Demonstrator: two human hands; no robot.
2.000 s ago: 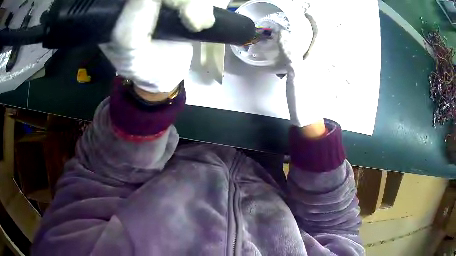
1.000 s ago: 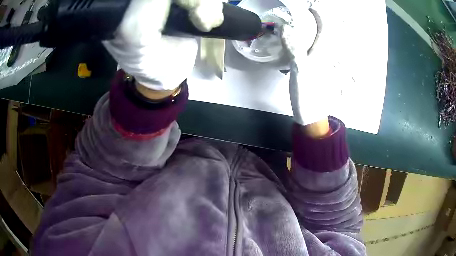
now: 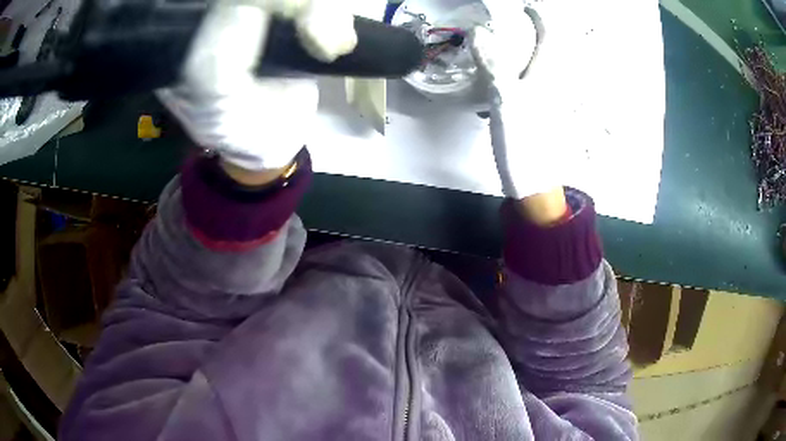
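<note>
My left hand (image 3: 246,95), in a white glove, is closed around the thick black electric screwdriver (image 3: 371,49), which lies level and points right; its cord runs off at the left. Its front end is over the left side of a white round housing (image 3: 444,76) with red and dark wires inside. The bit is not clearly visible. My right hand (image 3: 521,121), in a white glove, is at the housing's right side and looks washed out by glare; its fingers appear to hold the housing.
A white sheet (image 3: 616,146) lies on the dark green mat (image 3: 707,207). A yellow piece (image 3: 148,127) is at left, beside a pale tray (image 3: 26,142) with dark tools. Reddish-brown wires (image 3: 767,121) are heaped at far right. Cardboard cartons (image 3: 69,276) stand below.
My left hand and the screwdriver have moved slightly left, away from the middle of the housing, showing more of the wires. My right hand has shifted only slightly.
</note>
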